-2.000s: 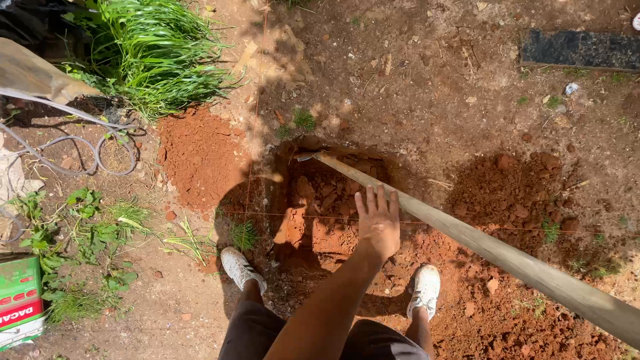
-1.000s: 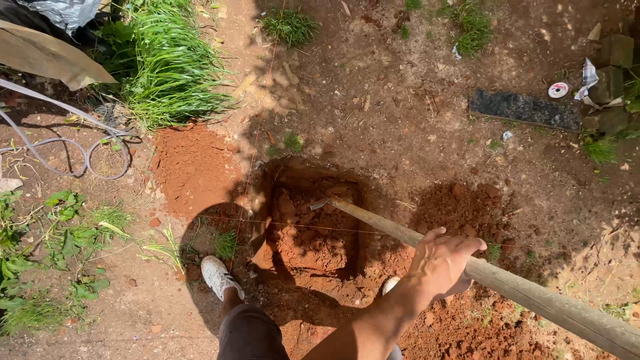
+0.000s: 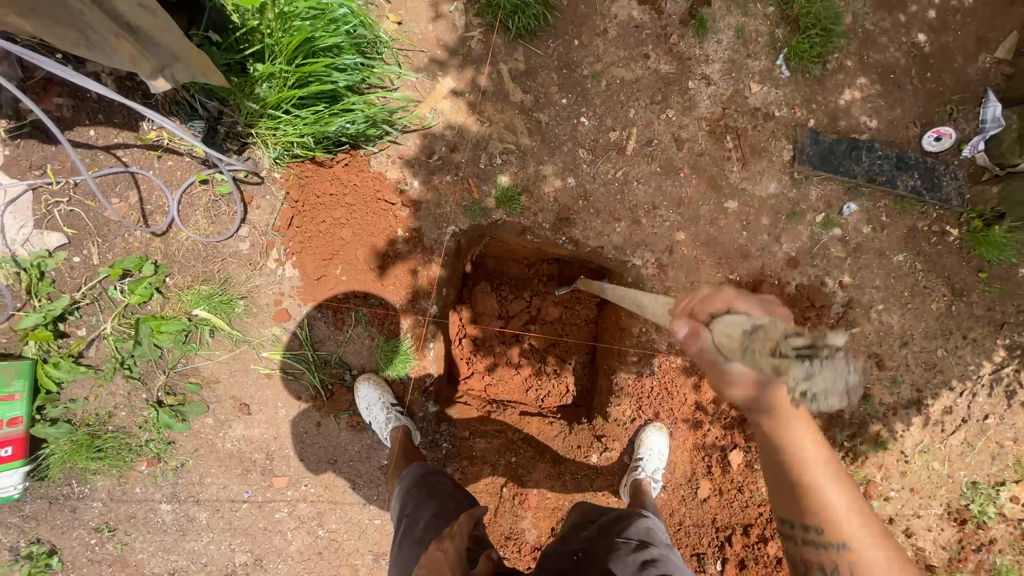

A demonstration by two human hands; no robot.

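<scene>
My right hand (image 3: 724, 340) is closed around the wooden handle (image 3: 632, 300) of a long-handled digging tool. The near end of the handle is blurred and reaches toward the camera. Its small metal edge (image 3: 566, 288) shows over a squarish hole (image 3: 520, 344) in red soil; the rest of the tool's head cannot be made out. Low in the view, my left hand (image 3: 456, 548) is beside my left thigh, partly cut off, with its fingers unclear. A thin orange string (image 3: 512, 330) crosses above the hole, and another runs along its left side.
Loose red soil (image 3: 344, 216) lies upper left of the hole, with more at the right. My white shoes (image 3: 384, 408) stand near its lower corners. A grey hose (image 3: 208, 232), tall grass (image 3: 312, 88), a dark flat slab (image 3: 880, 166) and a green-and-red container (image 3: 14, 424) lie farther out.
Two seconds ago an open hand was above the hole; one second ago a hand was at the handle. Now my right hand grips it, and the handle's near end has swung up toward the camera.
</scene>
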